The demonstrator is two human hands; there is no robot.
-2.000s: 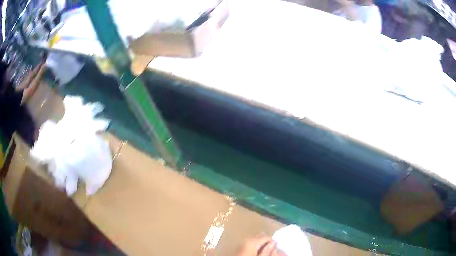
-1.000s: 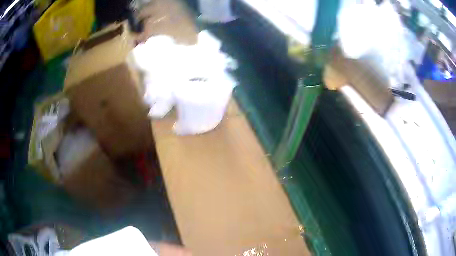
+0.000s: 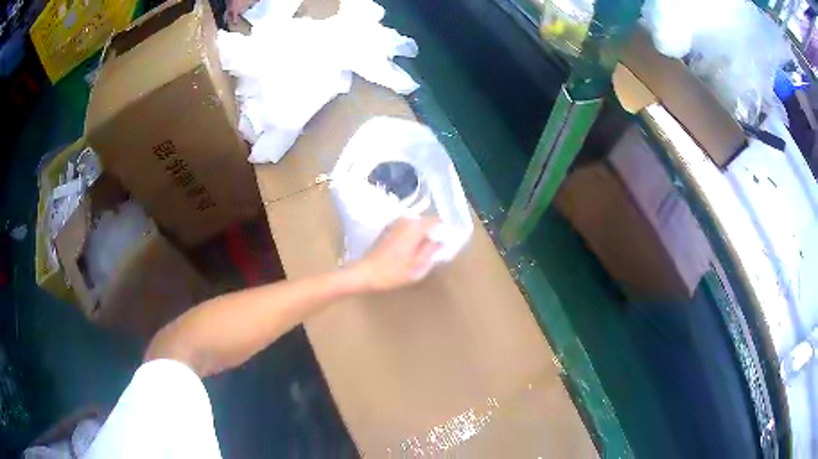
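Observation:
A white bag-wrapped round product (image 3: 363, 170) with a dark round opening on top sits on the cardboard bench cover (image 3: 422, 350). My left hand (image 3: 399, 255), bare, reaches in from the lower left with its fingers closed on the near right side of the bag. The fingertips are partly blurred against the white film. A loose pile of limp white poly bags (image 3: 314, 58) lies beyond the product on the same cardboard. My right hand is not in view.
A large printed carton (image 3: 175, 152) stands left of the bench, near a smaller box holding white items (image 3: 117, 242). A brown carton (image 3: 628, 215) is in the green shelf recess right of a green post (image 3: 552, 166). A shallow tray (image 3: 686, 103) sits on the white worktop.
The view has swung left along the bench. My left arm has come up from the bottom edge, and the wrapped product now lies under its hand, nearer than the bag pile.

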